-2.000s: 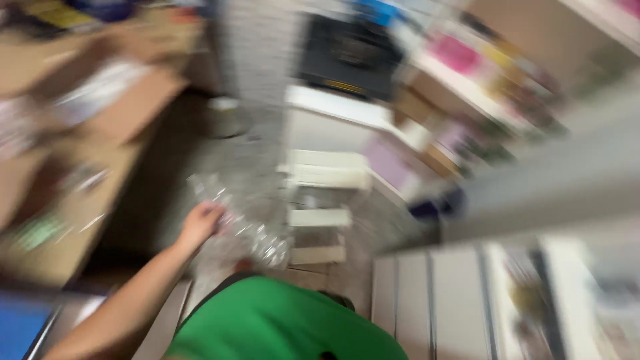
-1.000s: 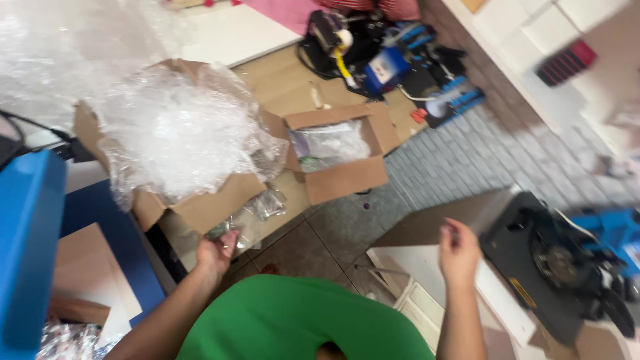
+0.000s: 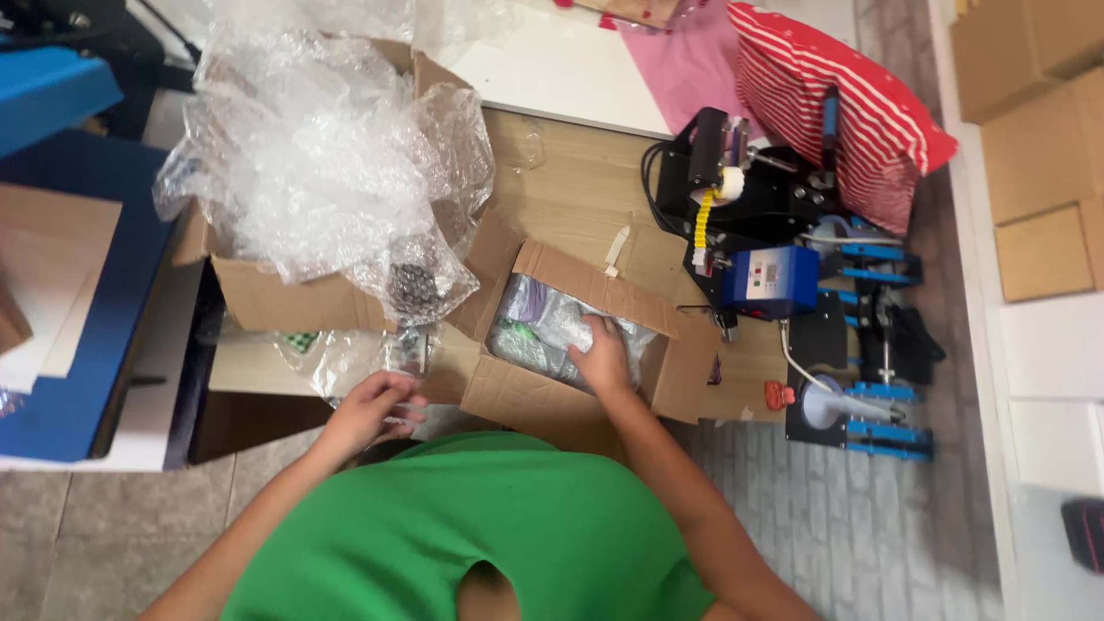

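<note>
My right hand (image 3: 599,352) reaches into an open cardboard box (image 3: 552,388) and touches the bubble wrap (image 3: 565,323) around the items inside; whether its fingers grip the wrap is unclear. Through the wrap, purple and green colours show. At the table's front edge, my left hand (image 3: 379,410) is held with fingers apart, just below a clear plastic bag (image 3: 341,362) lying there. A larger cardboard box (image 3: 293,293) behind it is heaped with loose bubble wrap (image 3: 328,164).
A heat press with a blue control box (image 3: 770,280) and cables stands at the right of the wooden table (image 3: 569,185). Behind it lies a red striped bag (image 3: 845,112). A blue machine (image 3: 60,99) is at the left, cardboard boxes (image 3: 1044,155) at the far right.
My right hand has moved into the smaller box from over the floor at the right. The left hand, earlier at the clear plastic, is now just below it. The view has swung towards the table.
</note>
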